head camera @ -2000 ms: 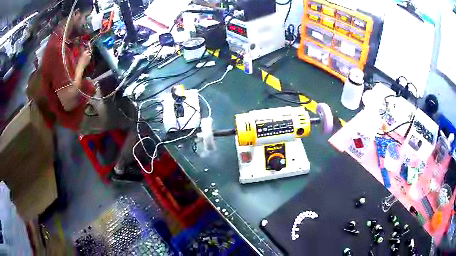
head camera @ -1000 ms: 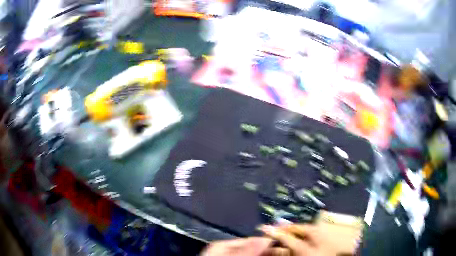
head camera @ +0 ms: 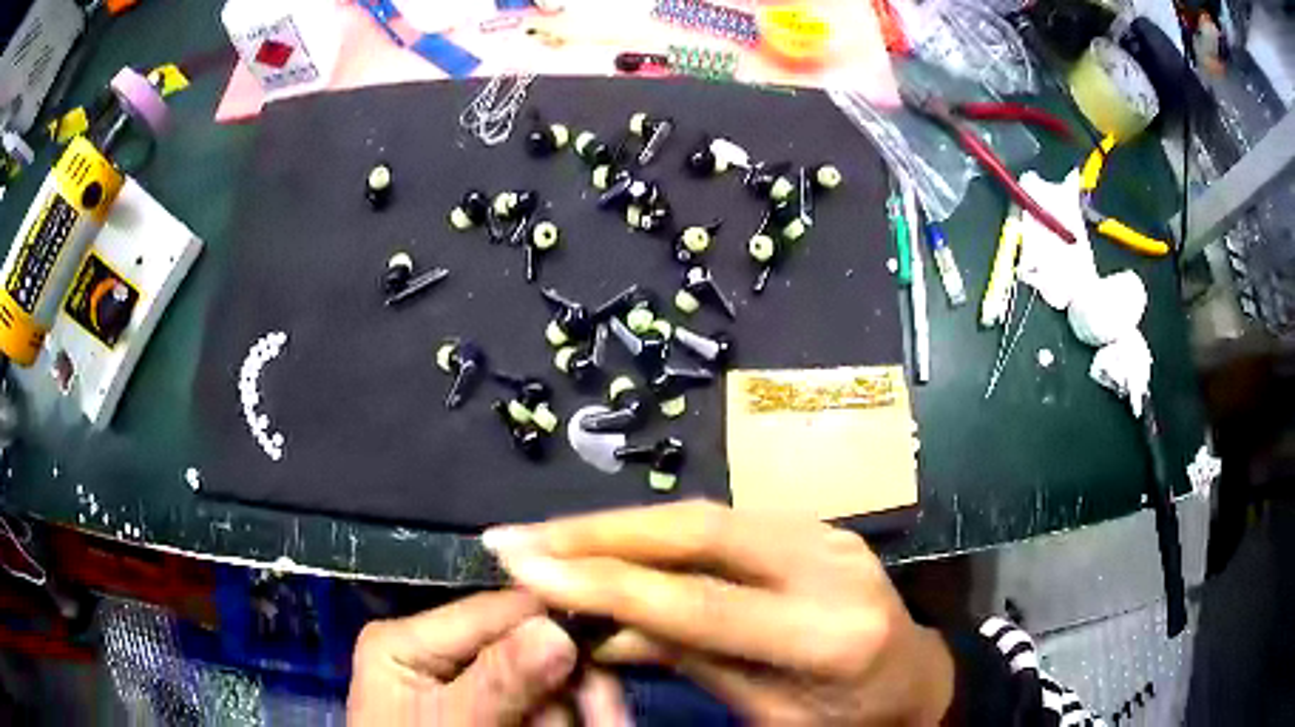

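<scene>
My left hand and my right hand meet at the bench's front edge, fingers together around a small dark piece. The fingers hide most of it, so I cannot tell its shape. The right index fingertip looks whitish. Beyond the hands, many black earbuds with pale green-yellow round ends lie loose on the dark grey mat. A cream card with a brown-yellow band lies at the mat's front right corner. Small white pads form a curved row on the left of the mat.
The bench polisher stands left of the mat. To the right lie red-handled pliers, yellow-handled pliers, slim tools, tweezers, white tissue and a black-handled tool. Pink sheeting lies behind; bins sit below the edge.
The view has swung right and down from the polisher and seated person to the mat. Both hands have come into view at the bottom, around a small dark piece.
</scene>
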